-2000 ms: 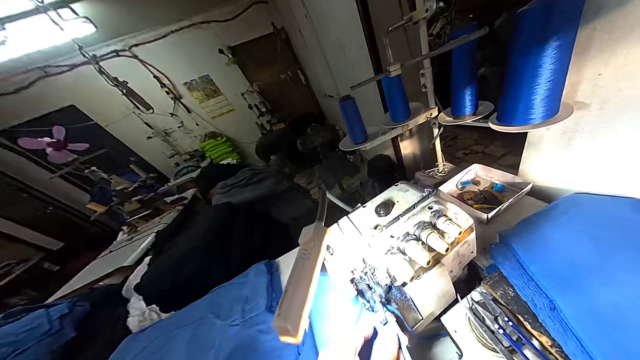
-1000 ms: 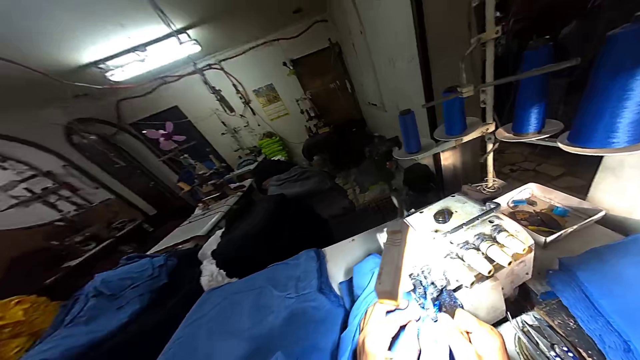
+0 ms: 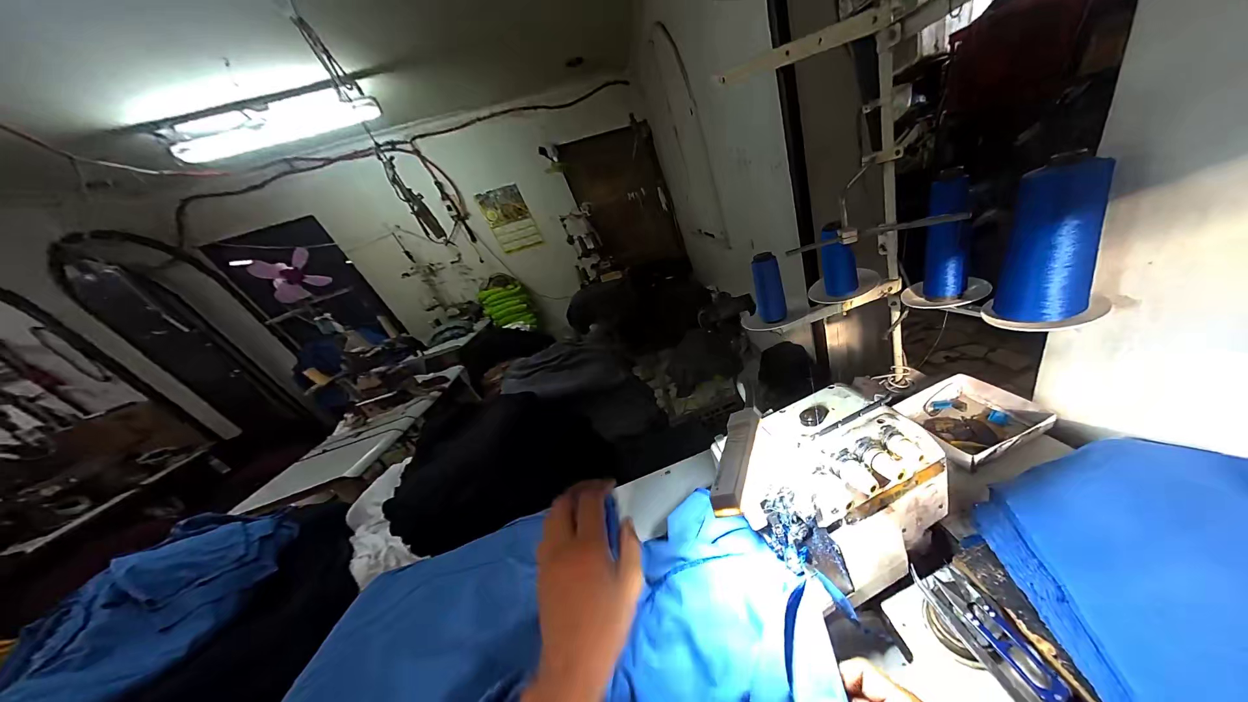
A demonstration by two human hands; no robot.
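Observation:
An overlock sewing machine (image 3: 838, 468) stands at centre right, its front brightly lit by a lamp (image 3: 736, 463). Blue fabric (image 3: 721, 604) lies before it and reaches to the needle area, where dark blue thread ends (image 3: 795, 526) are bunched. My left hand (image 3: 590, 580) is raised over the fabric left of the machine, fingers upward and slightly blurred; whether it pinches any cloth is unclear. At the bottom edge, only the fingers of my right hand (image 3: 873, 682) show, beside the fabric's right border; their grip is hidden.
Blue thread cones (image 3: 1053, 239) stand on a rack behind the machine. A tray (image 3: 1014, 429) with small parts sits beside it. Thread snips and tweezers (image 3: 994, 634) lie near the right hand. Stacked blue cloth (image 3: 1141, 556) is at right, a black fabric heap (image 3: 507, 468) at left.
One second ago both hands were together at the front of the machine. Now the left hand is out to the left and raised, and the right is lower, at the bottom edge.

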